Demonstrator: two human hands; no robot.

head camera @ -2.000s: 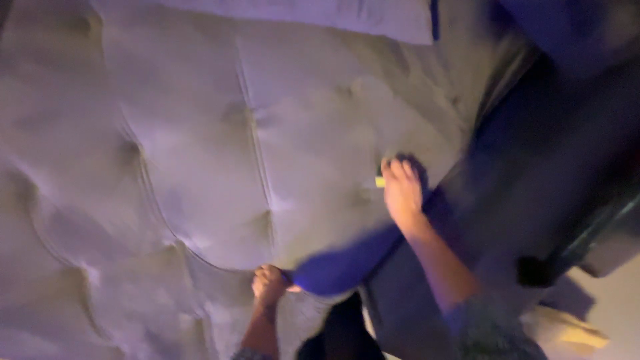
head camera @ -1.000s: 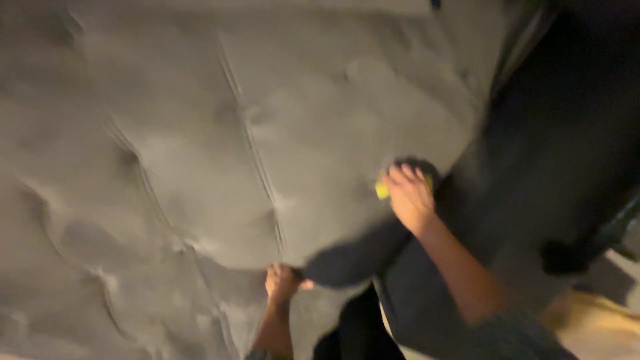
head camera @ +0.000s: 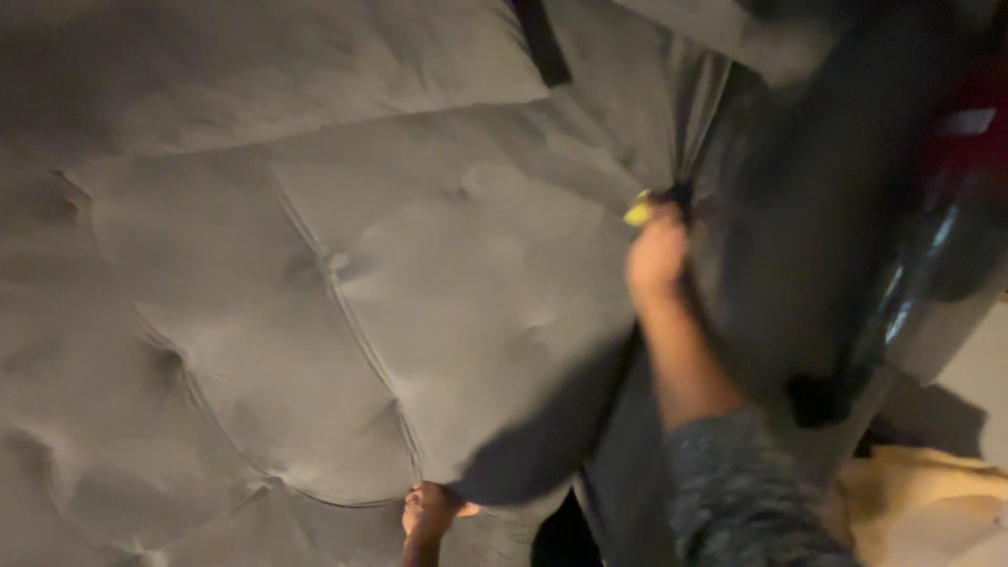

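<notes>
My right hand [head camera: 658,250] is closed around a small yellow object [head camera: 639,209], perhaps a sponge or cloth, at the seam where the grey tufted sofa cushion [head camera: 488,315] meets the dark side. Dark material shows beside the fingers. Low in the view, my left hand [head camera: 431,510] grips the cushion's front edge, its fingers closed on the fabric. Buttons and seam lines mark the cushion. Blur hides the exact form of the yellow object.
A grey back cushion [head camera: 331,71] lies along the top, with a dark strap [head camera: 540,43] at its end. To the right are the sofa's dark side [head camera: 764,260], a shiny, clear-looking item [head camera: 906,291] and a pale yellowish cloth or bag [head camera: 913,504] at lower right.
My right hand has moved up along the cushion, away from my left hand, to the gathered fabric at the side seam. My left hand stays at the front edge. The view has shifted.
</notes>
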